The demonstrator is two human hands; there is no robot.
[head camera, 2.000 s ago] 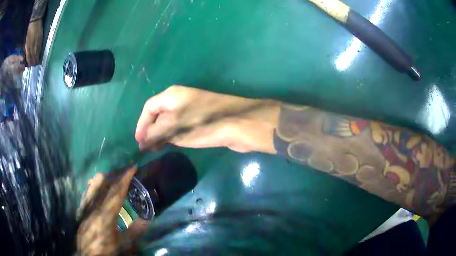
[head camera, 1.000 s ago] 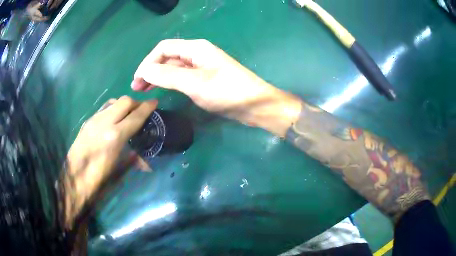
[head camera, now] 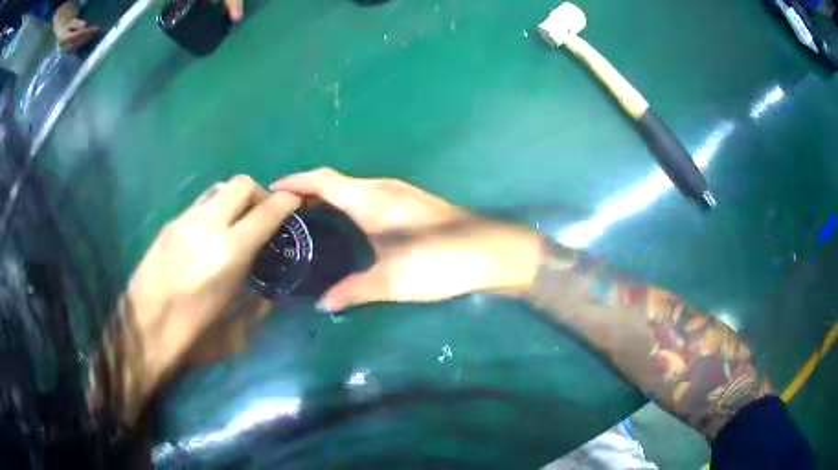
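A black cylindrical housing (head camera: 342, 250) lies on its side on the green surface, its round mouth turned to the left. A dark front ring with pale ticks (head camera: 300, 240) shows at that mouth. My left hand (head camera: 198, 266) is at the mouth, fingers on the ring's edge; its lower fingers are blurred and partly hidden. My right hand (head camera: 395, 240) is around the housing body from the right, thumb and fingers on opposite sides. The inside of the mouth is dark, with small pale marks.
A mallet (head camera: 634, 101) with a pale head and black grip lies at the upper right. Another black housing (head camera: 195, 26) is at the upper left with another person's finger on it. Another person's hand (head camera: 75, 33) shows farther left. Dark objects are at the top right corner.
My right hand has come down from above and now grips the housing body. My left hand stays at the mouth. The view has shifted, showing the whole mallet and another person's finger at the far housing.
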